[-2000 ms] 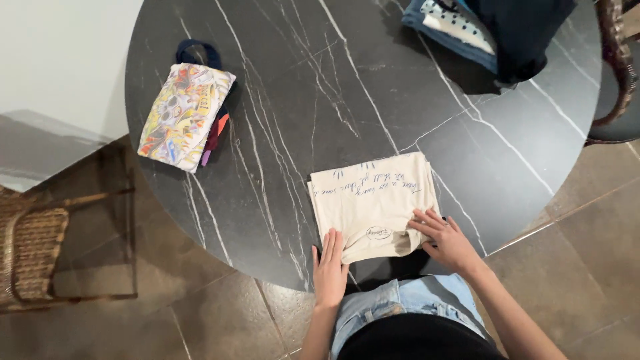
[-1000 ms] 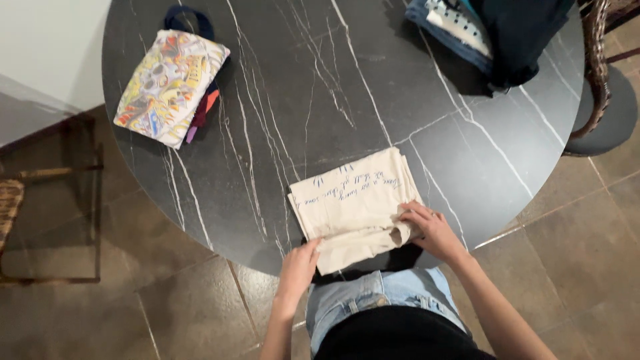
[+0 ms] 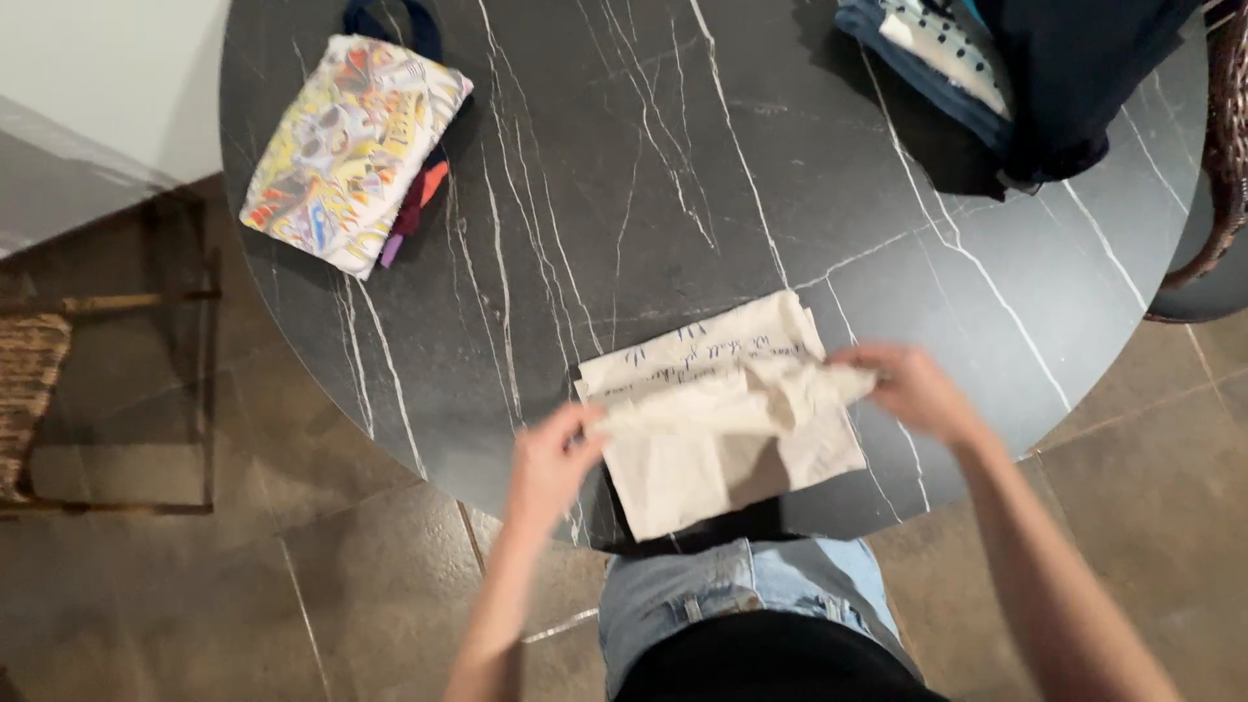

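A folded cream cloth (image 3: 673, 478) with blue handwriting lies at the near edge of a round dark marble-patterned table (image 3: 624, 205). Its upper layer is lifted and creased across the middle, partly over the writing. My left hand (image 3: 558, 453) pinches the left end of that lifted layer. At its right end, my right hand (image 3: 907, 385) grips the cloth between fingers and thumb; it is slightly blurred. A strip of something black shows under the cloth's near edge.
A colourfully printed pouch (image 3: 351, 156) with a dark blue loop and coloured pieces beside it lies at the upper left. Folded dark and dotted clothes (image 3: 1053, 88) are piled at the upper right. A wicker chair (image 3: 29, 400) stands left, another seat (image 3: 1204, 263) right.
Both hands, earlier resting at the cloth's near part, have raised its near layer and carried it away from my body over the writing. The view has shifted somewhat.
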